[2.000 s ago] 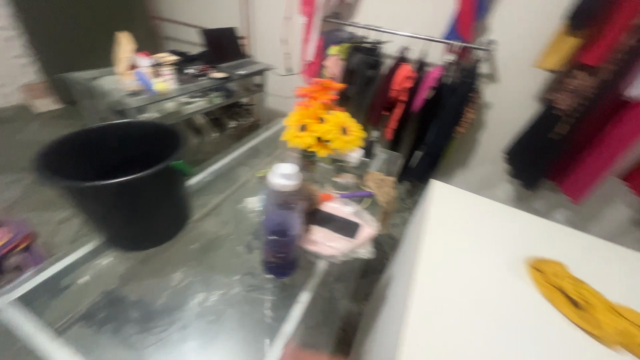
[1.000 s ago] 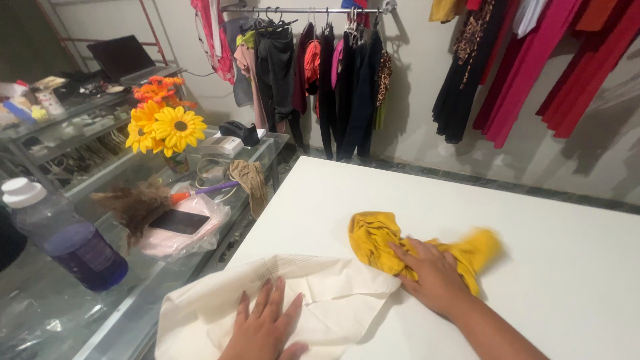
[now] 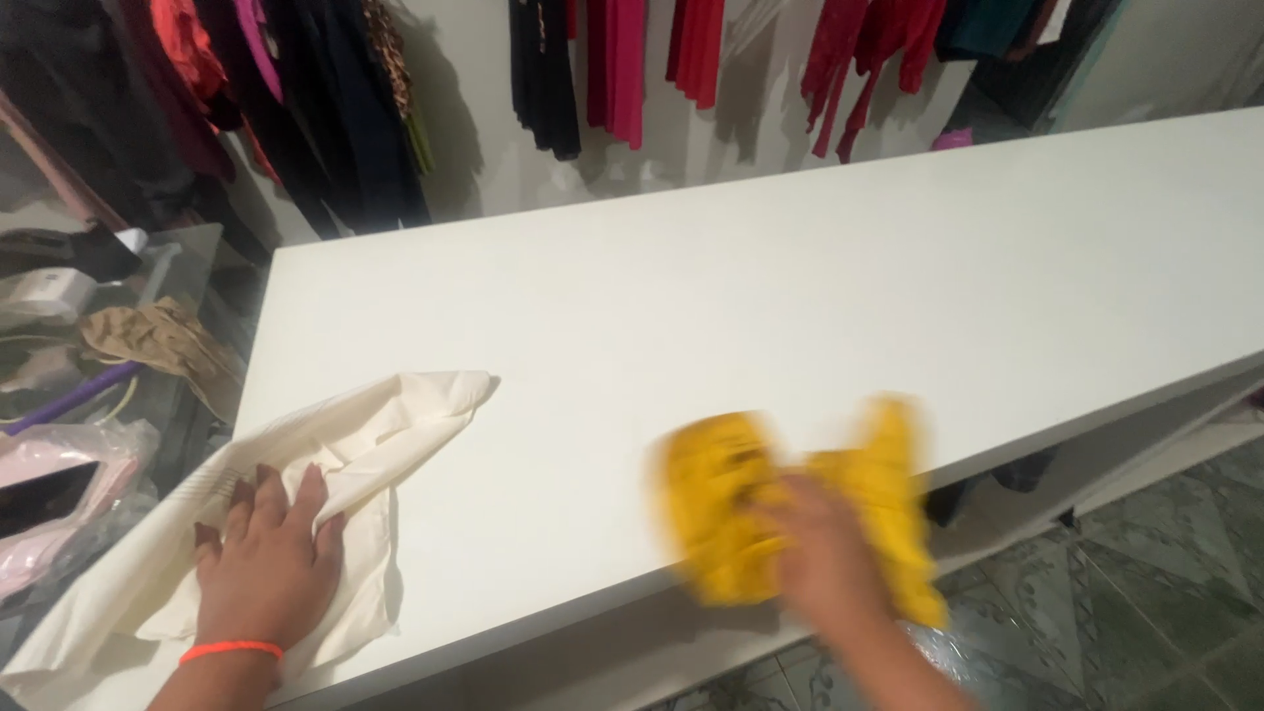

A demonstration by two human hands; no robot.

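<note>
My left hand (image 3: 269,558), with an orange band at the wrist, lies palm down with fingers spread on a crumpled cream cloth (image 3: 370,444). That cloth rests on the left end of a long white table (image 3: 750,296). Near the table's front edge, my right hand (image 3: 820,543) grips a bunched yellow cloth (image 3: 716,504); hand and cloth are blurred. Part of the yellow cloth hangs past the front edge.
Left of the table, a glass counter (image 3: 188,257) holds a pink plastic-wrapped packet (image 3: 59,553) with a black phone-like object (image 3: 44,499) and a brown cloth (image 3: 163,341). Clothes (image 3: 617,69) hang along the wall behind. Tiled floor (image 3: 1165,553) lies in front.
The yellow cloth, lying alone on the white table at first, is now in my right hand, which has moved right along the table, away from the cream cloth. The view has swung right.
</note>
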